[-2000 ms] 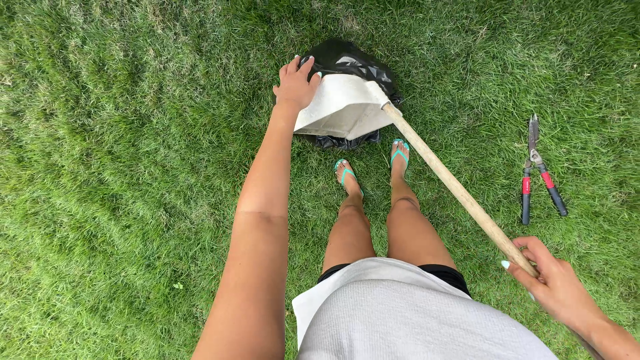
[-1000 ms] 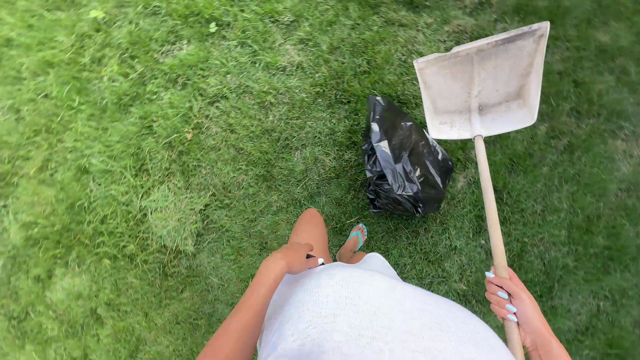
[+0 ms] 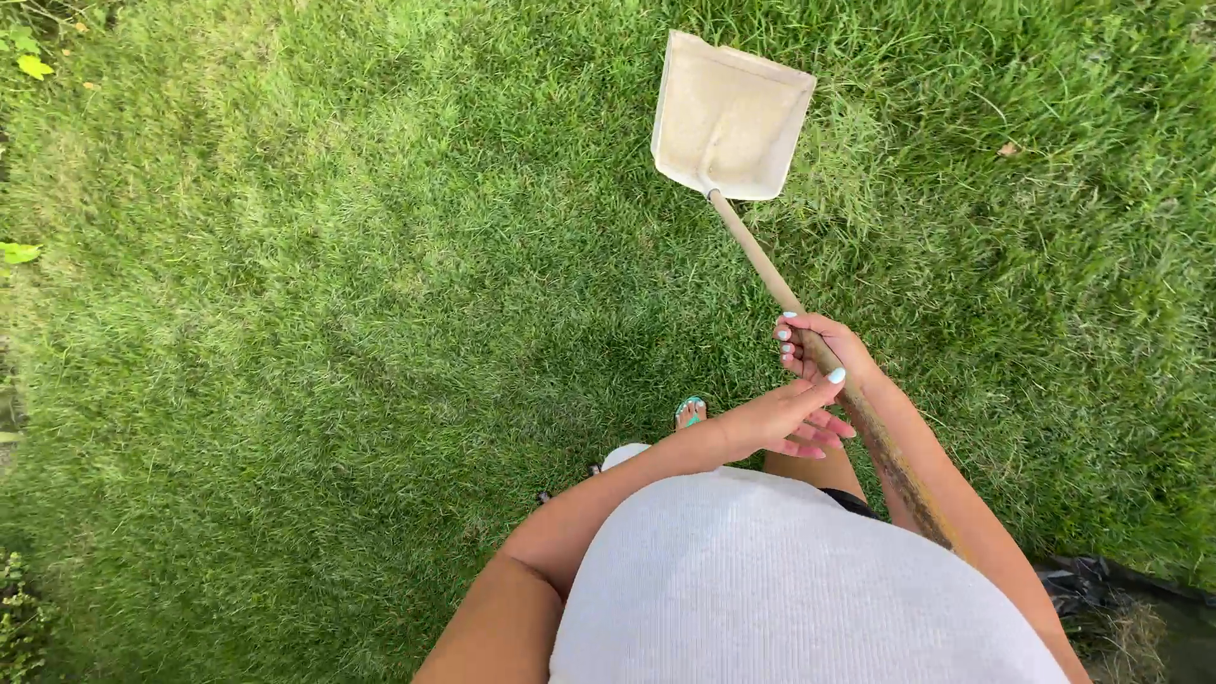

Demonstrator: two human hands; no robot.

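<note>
My right hand (image 3: 823, 350) is closed around the wooden handle of a shovel with a wide, pale, scoop-shaped blade (image 3: 730, 119). The blade is over the grass at the top, beyond my hands, and the handle (image 3: 755, 252) slants down and right past my forearm. Just below the right hand, my left hand (image 3: 793, 410) is beside the handle with its fingers apart; its thumb lies at the shaft, and whether it touches is hard to tell. The lower end of the handle is hidden by my body.
Lawn grass (image 3: 380, 332) spreads around me. A black plastic bag (image 3: 1083, 581) lies at the lower right edge, with dry grass (image 3: 1130, 636) by it. Leafy plants (image 3: 19, 608) border the left side. My foot in a turquoise flip-flop (image 3: 692, 412) shows below the blade.
My left hand has come from my side to the shovel handle; two seconds ago it was on the black bag. The right hand keeps the shovel. The view has shifted strongly.
</note>
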